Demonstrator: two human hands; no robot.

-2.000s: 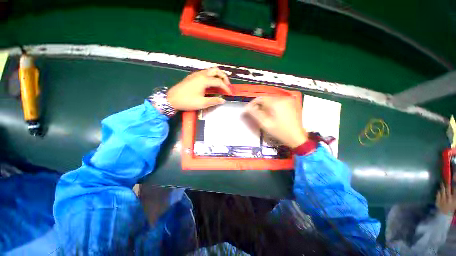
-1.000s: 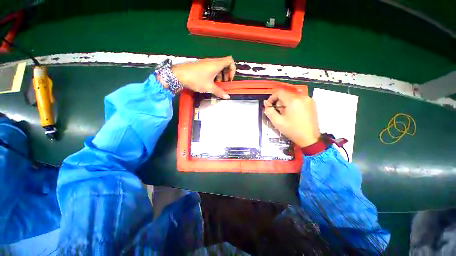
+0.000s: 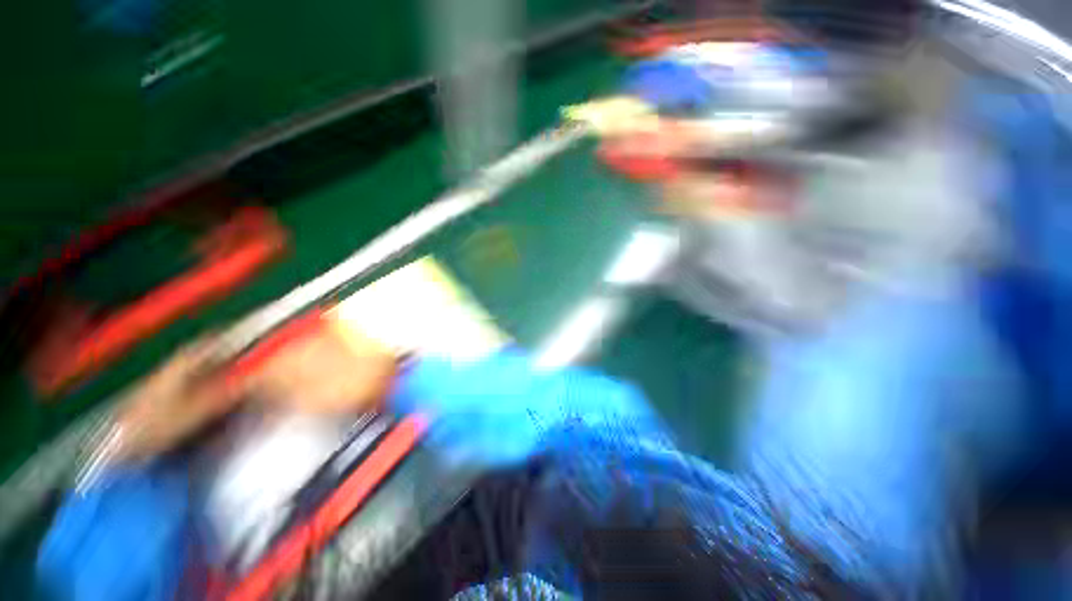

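The frame is strongly blurred. The red frame (image 3: 332, 507) lies tilted at the lower left, with a tablet unit and its pale battery pack (image 3: 268, 470) inside. My left hand (image 3: 176, 405) is a blur at the frame's upper left side. My right hand (image 3: 326, 370) is over the frame's upper edge, partly covering the unit. The fingers of both hands are too blurred to tell whether they hold anything. A pale sheet (image 3: 421, 308) lies just beyond my right hand.
Another red frame (image 3: 165, 308) is on the green conveyor at the left, beyond the white rail (image 3: 388, 244). A blurred yellow wire (image 3: 491, 244) lies on the bench. Blurred people in pale and blue smocks (image 3: 870, 387) are at the right.
The view has swung to the right, so the red frame and my hands now appear at the lower left, tilted and blurred. People at the right have come into view; the screwdriver has left it.
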